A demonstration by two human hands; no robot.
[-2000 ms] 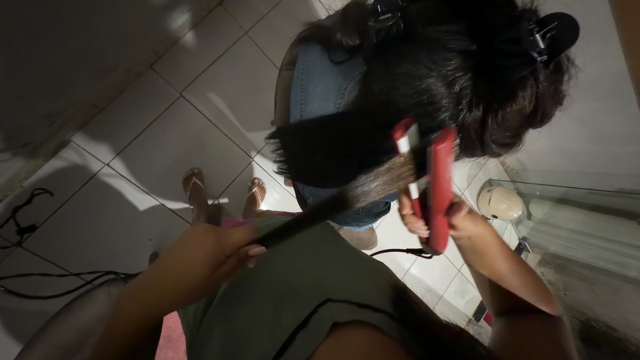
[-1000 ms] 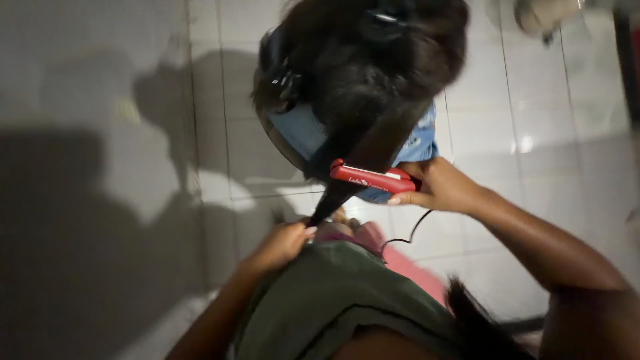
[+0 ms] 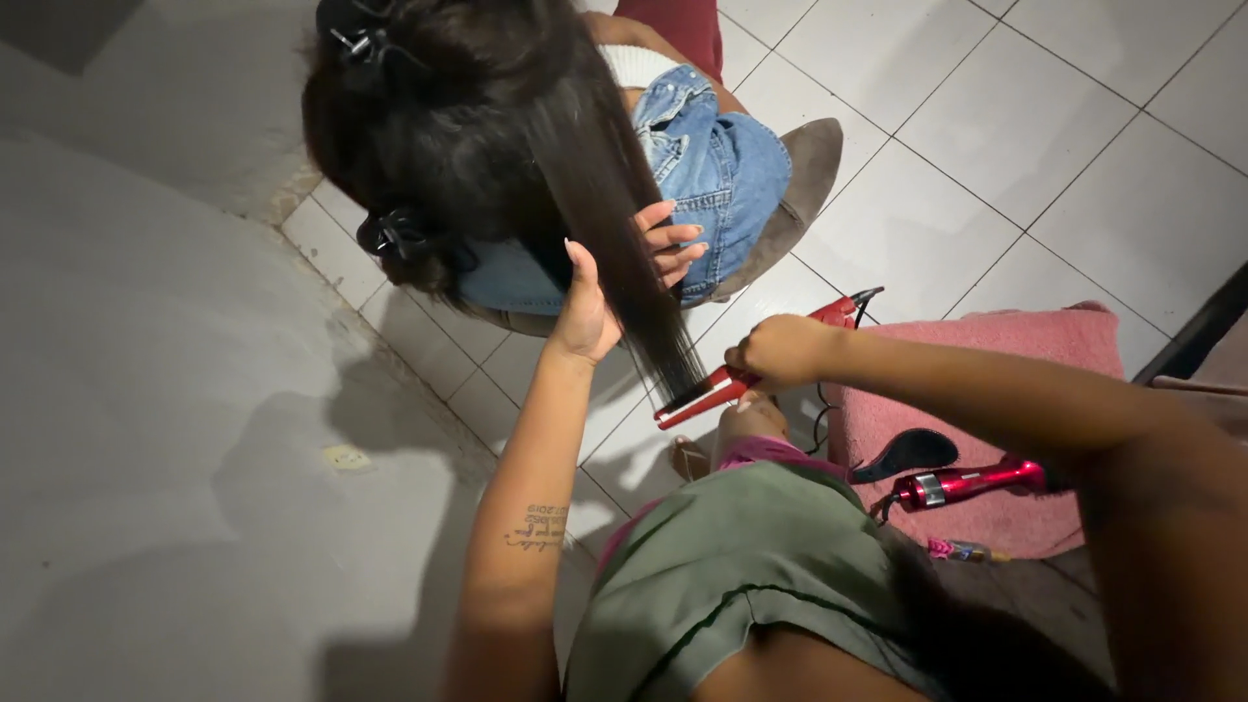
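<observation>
A seated person in a denim jacket [image 3: 726,185] has long dark hair [image 3: 600,185], partly pinned up by black claw clips [image 3: 366,47]. My left hand [image 3: 624,278] lies around the hanging section of hair at mid-length, thumb on one side and fingers spread on the other, apparently supporting it loosely. My right hand [image 3: 785,351] grips a red hair straightener [image 3: 717,390]. The straightener's plates are at the ends of that section, below my left hand. Its cord runs from the far end of the handle.
To the right, a pink towel [image 3: 985,361] bears a black paddle brush [image 3: 907,450], a red hot-air brush [image 3: 975,483] and a small bottle [image 3: 965,551]. The person sits on a grey-brown chair [image 3: 814,175]. A pale wall [image 3: 195,409] is at left, and white floor tiles [image 3: 1053,127] surround the chair.
The straightener has moved down to the hair ends. My left hand, which pinched the ends a second ago, is now higher along the section with its fingers spread. The view has shifted strongly.
</observation>
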